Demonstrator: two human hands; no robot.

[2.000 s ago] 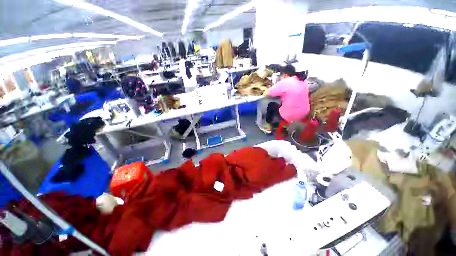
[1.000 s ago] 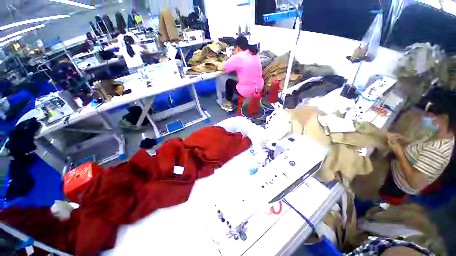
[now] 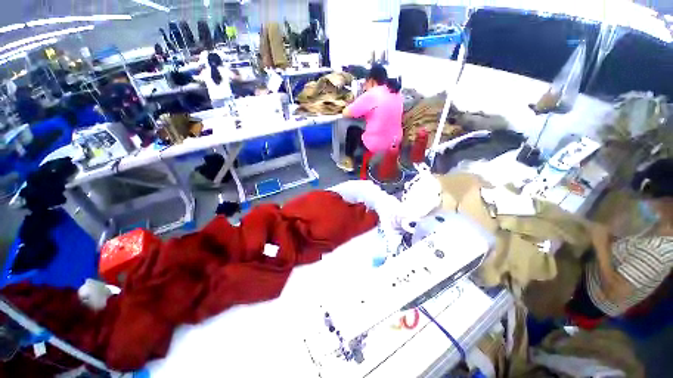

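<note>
Neither of my hands is in the picture. Dark red garment pieces lie heaped along the back edge of the white table. A small white ticket lies on the red cloth. The white sewing machine head stands right of centre, with small metal needle parts under its left end. Red-orange scissor or snip handles lie under the machine arm. No cloth shows under the needle area.
A dark blue cord crosses the table right of the handles. Khaki garments are heaped at right, beside a seated person in a striped top. A red crate or stool stands behind the red heap. A person in pink sits beyond.
The view has swung to the right and down since the earliest frame, then slightly back left. The machine, snip handles and striped-top person came into fuller view. The red heap looks unchanged.
</note>
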